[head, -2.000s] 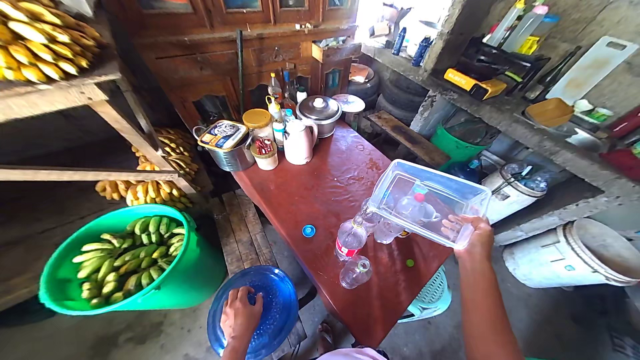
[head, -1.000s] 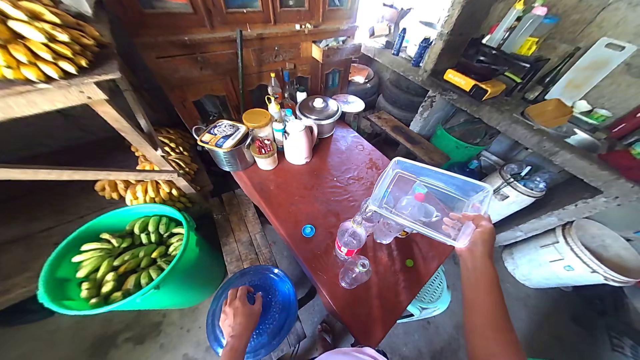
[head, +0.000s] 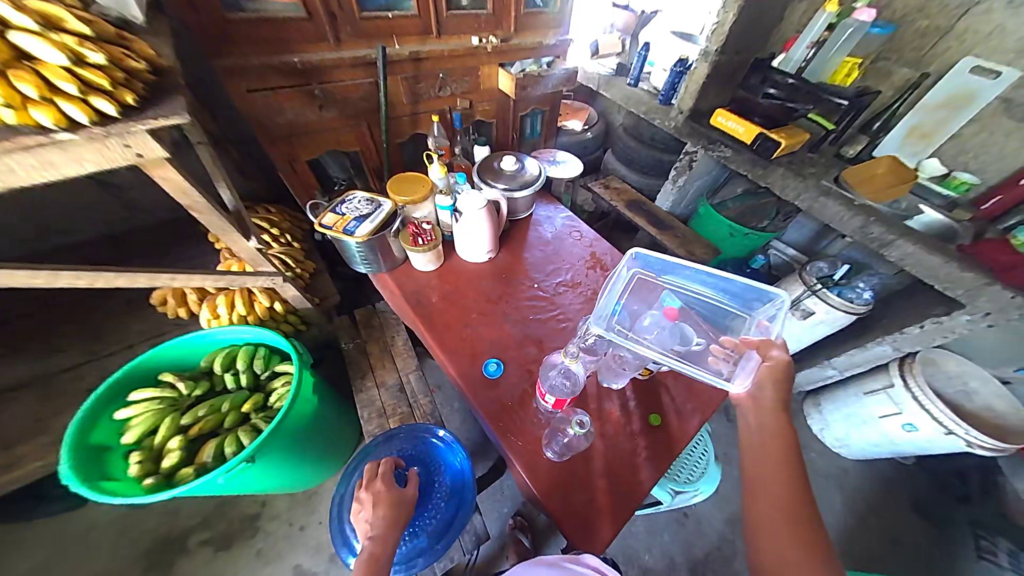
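Observation:
My left hand (head: 386,502) has its fingers curled on the raised middle of a round blue plastic lid (head: 448,480), low at the left of the table. Gripped by one end in my right hand (head: 760,370) is a clear plastic container (head: 704,288), tilted over the table. Behind its see-through wall, a cup and something with a red top show. Just left of it stand a clear bottle with a red label (head: 560,380) and other clear bottles; a clear bottle or jar (head: 568,434) is nearest to me. A blue cap (head: 493,368) and a green cap (head: 655,419) lie on the tabletop.
The red-brown table (head: 512,296) bears a pink pitcher (head: 478,228), a lidded pot (head: 510,180), jars and bottles at its far end. A green tub (head: 320,416) of bananas stands left, beside a wooden bench (head: 384,360). White buckets (head: 872,408) stand right, near a concrete shelf (head: 848,200).

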